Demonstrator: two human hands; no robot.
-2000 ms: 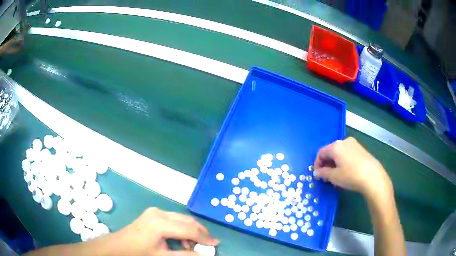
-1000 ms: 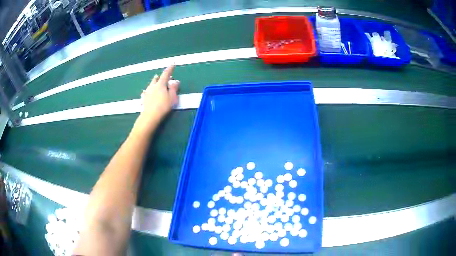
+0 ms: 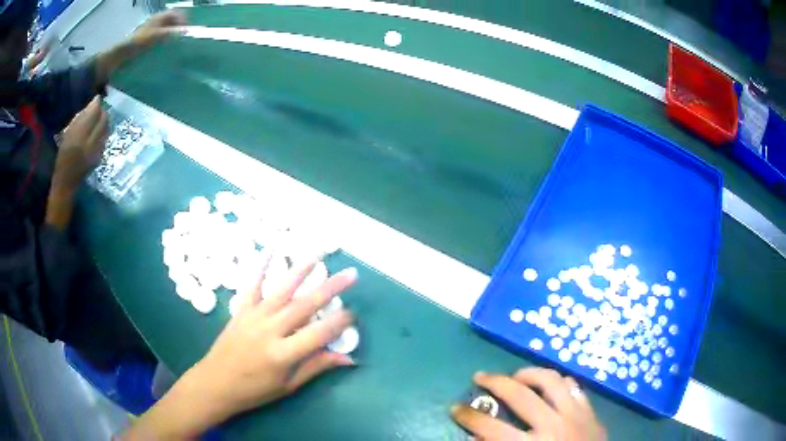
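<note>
A loose pile of large white round parts (image 3: 202,245) lies on the green bench at the left. My left hand (image 3: 280,336) is over the pile's right side, palm down with fingers spread, and covers some parts. One white part shows at its fingertips. My right hand (image 3: 539,409) is at the bottom edge, with thumb and forefinger around the small dark fixture (image 3: 484,405) with its shiny metal ring. A small pale spot on its fingers is too blurred to name. Small white discs (image 3: 603,323) lie spread in the near part of the blue tray (image 3: 633,142).
One white part (image 3: 393,38) lies on the far belt. A red bin (image 3: 702,95) and a blue bin (image 3: 767,159) with a white bottle (image 3: 755,116) stand upper right. A neighbouring person's arms (image 3: 73,159) are at left, by a clear bag (image 3: 125,155) of small pieces.
The view has turned left. My left hand has come back from over the belt to the pile. A single white part now shows on the belt. My right hand is at the fixture.
</note>
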